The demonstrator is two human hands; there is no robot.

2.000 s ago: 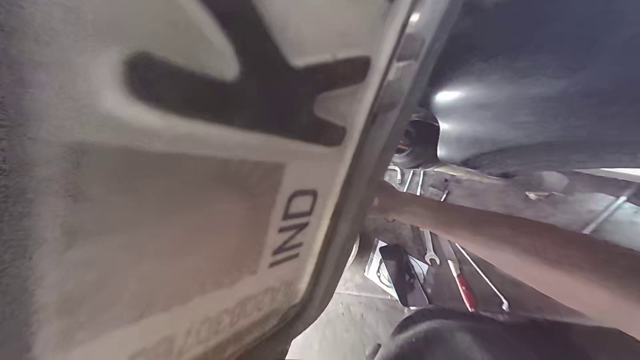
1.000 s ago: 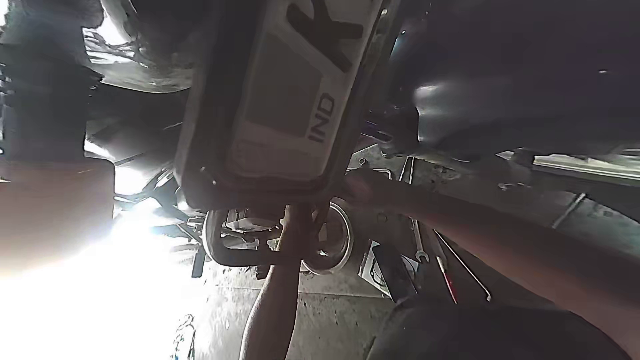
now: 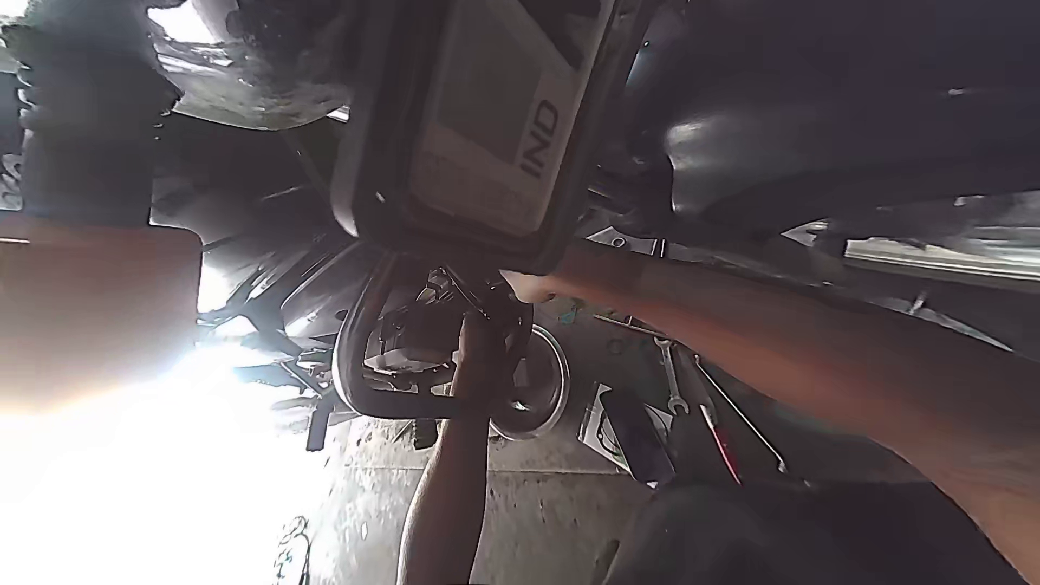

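Note:
My right forearm reaches in from the lower right, and my right hand (image 3: 526,284) is at the underside of a motor vehicle, just below a framed number plate (image 3: 487,138). My left forearm rises from the bottom, with my left hand (image 3: 486,333) in shadow among dark parts beside a black tubular bar (image 3: 351,349). The plate and dark parts hide most of the fingers of both hands, so what they hold cannot be made out. A round pan or ring with a pale metal rim (image 3: 562,378) lies just right of my left wrist.
On the concrete floor at right lie an open-end wrench (image 3: 671,378), a tool with a red handle (image 3: 721,445), a long thin metal tool (image 3: 743,414) and a dark phone-like object (image 3: 638,439) on paper. A dark body panel (image 3: 812,106) hangs above. Glare fills the lower left.
The view has drawn back from the number plate, which filled much of the left side two seconds ago. My left forearm, out of sight then, now shows; my right arm still reaches in from the right.

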